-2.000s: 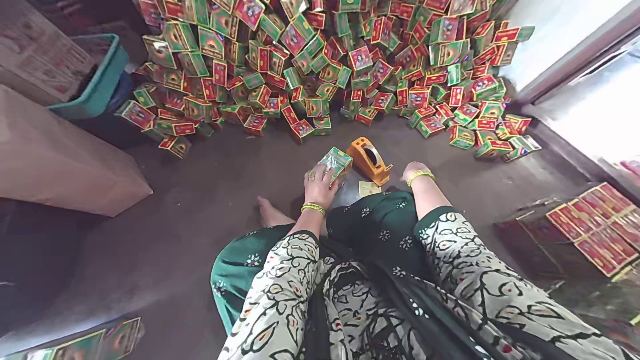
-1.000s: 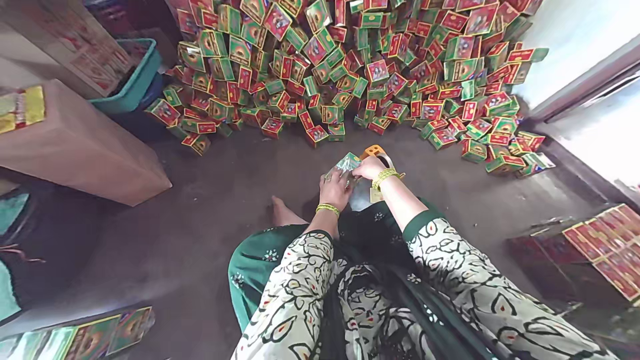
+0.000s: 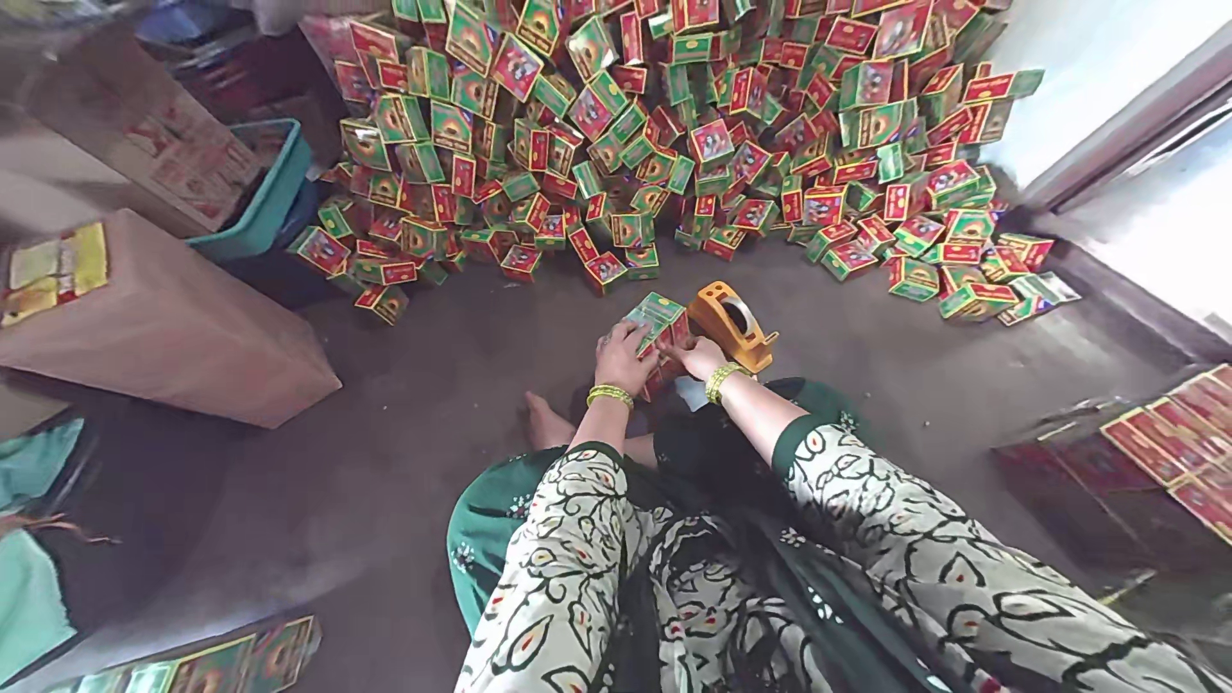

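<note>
Between my two hands is a small green and red printed box (image 3: 661, 316), tilted, in front of my crossed legs. My left hand (image 3: 624, 362) grips its left side. The fingers of my right hand (image 3: 701, 357) are at its lower right side; whether they grip it or only press on it is hard to see. An orange tape dispenser (image 3: 733, 325) with a roll of tape stands on the floor just right of the box, close to my right hand. A pale piece (image 3: 690, 393) lies below the hands.
A large heap of similar boxes (image 3: 626, 173) spreads across the floor ahead. At left are a brown carton (image 3: 164, 318) and a teal tub (image 3: 274, 188). Boxes in rows (image 3: 1179, 433) stand at right, more (image 3: 231, 664) at lower left. A doorway edge (image 3: 1136, 125) is at upper right.
My right hand was right of the tape dispenser two seconds ago, then over it one second ago; now it is at the box. My left hand has stayed on the box.
</note>
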